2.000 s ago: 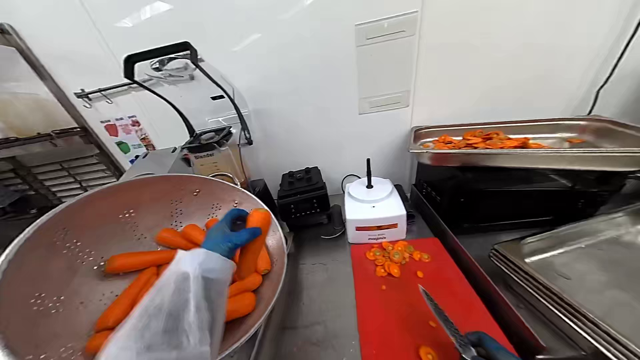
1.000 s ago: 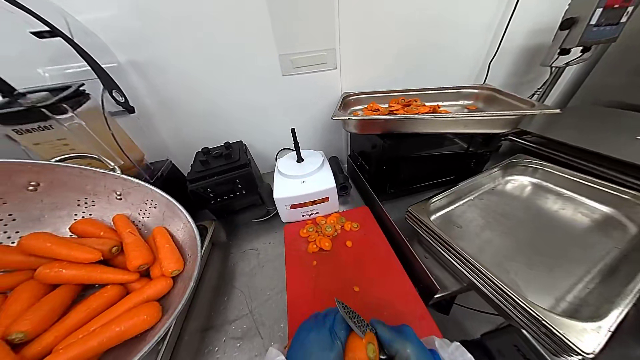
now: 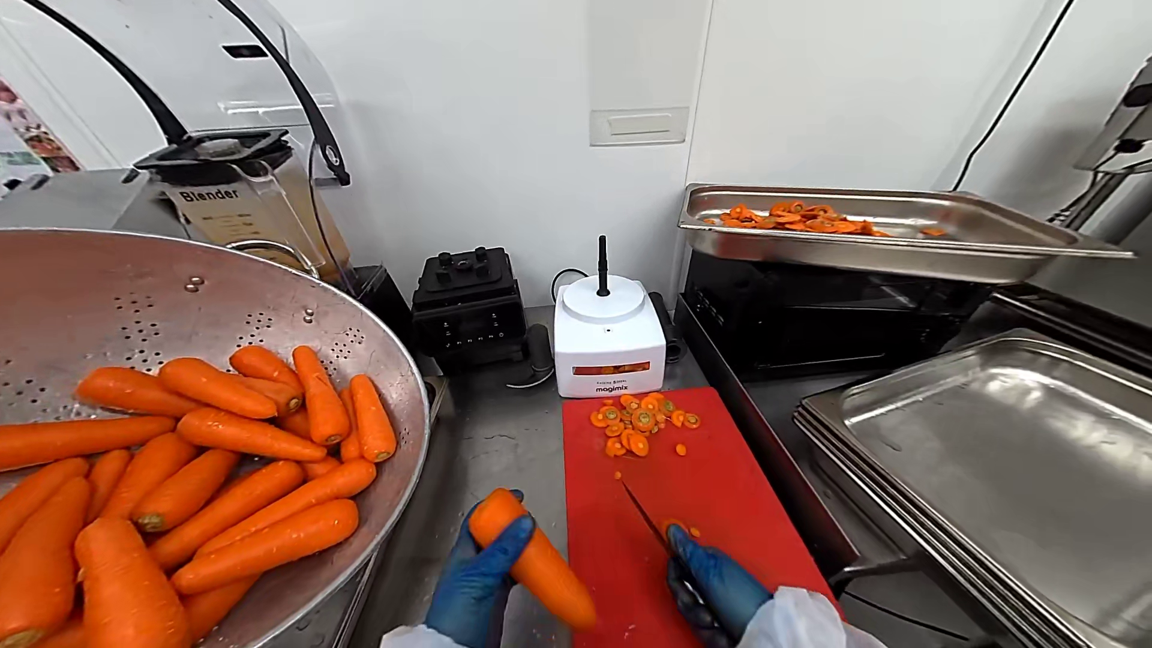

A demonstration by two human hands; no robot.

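Note:
My left hand point(image 3: 486, 562), in a blue glove, holds a large peeled carrot point(image 3: 540, 571) over the left edge of the red cutting board point(image 3: 720, 477). My right hand point(image 3: 711, 580), gloved too, grips a kitchen knife point(image 3: 646, 515) by its handle above the board, the blade pointing up and left. A cut carrot piece lies by the right fingers, partly hidden. Sliced carrot ends point(image 3: 641, 418) are heaped at the board's far end. On the left, a large metal colander point(image 3: 270, 297) holds many whole carrots point(image 3: 247, 436).
A white Magimix machine base point(image 3: 609, 337) stands behind the board, beside a black appliance base point(image 3: 470, 306). A blender jug point(image 3: 261, 207) is behind the colander. At right, a steel tray point(image 3: 900, 252) of carrot scraps rests on a black appliance, near stacked steel trays point(image 3: 1008, 450).
My hands were together on a carrot and the knife a second ago; they are now apart, the left holding a carrot. Two seconds ago the left hand was in the colander. The view has shifted.

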